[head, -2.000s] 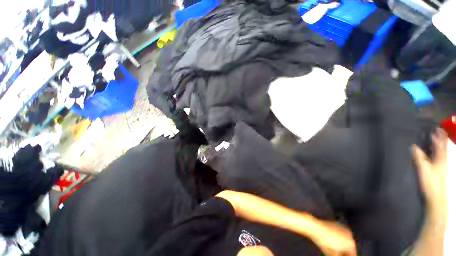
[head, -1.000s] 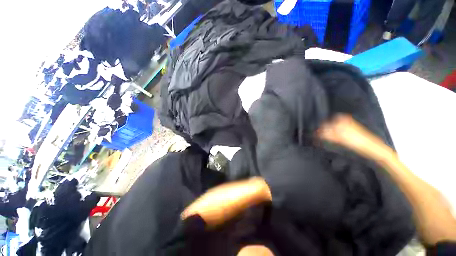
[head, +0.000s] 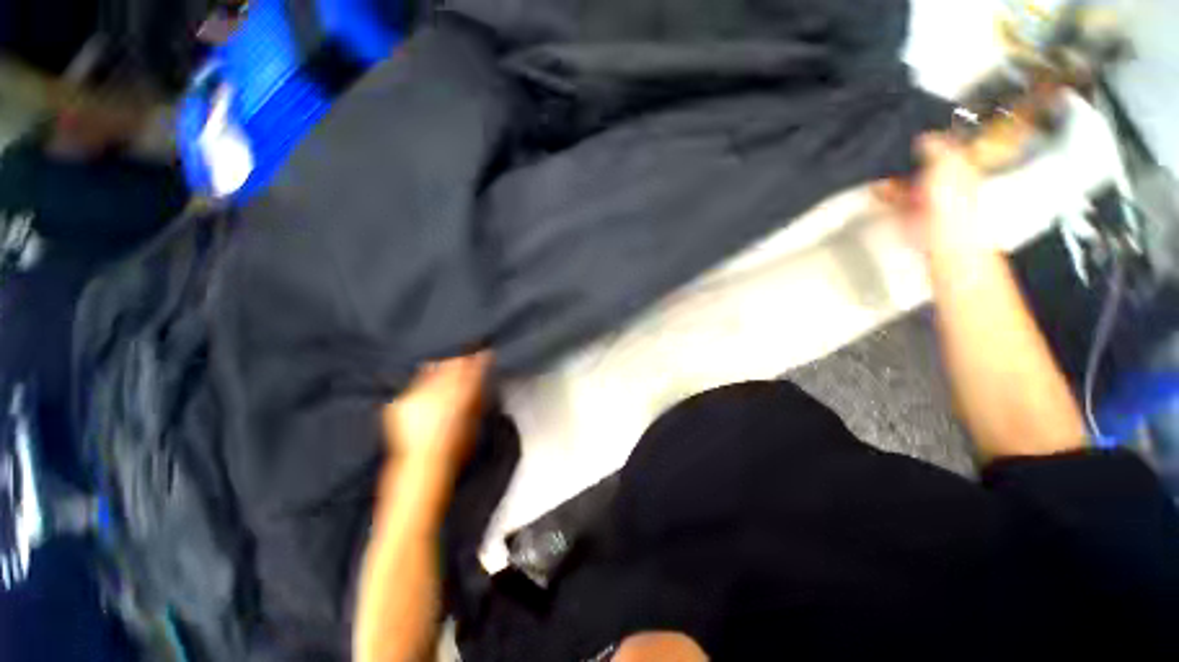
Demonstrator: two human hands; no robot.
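The dark garment (head: 647, 213) lies across the off-white pressing table (head: 724, 330), its near edge running from lower left to upper right. My left hand (head: 440, 407) is closed on the garment's near edge at centre left. My right hand (head: 937, 181) is at the garment's far right corner; it is blurred, and its fingers seem to pinch the cloth there, but I cannot tell for sure. An orange-brown thing (head: 1009, 136), perhaps the iron's handle, shows blurred just beyond my right hand.
Crumpled dark cloth (head: 155, 401) hangs at the left. A blue crate (head: 278, 97) stands at the upper left. A pale cord (head: 1105, 336) hangs at the right above something blue. Speckled grey floor (head: 886, 395) shows between my body and the table.
The view has swung right to the table. The dark garment, bunched before, now lies spread across it. My left hand has moved onto its near edge, my right hand to its far right.
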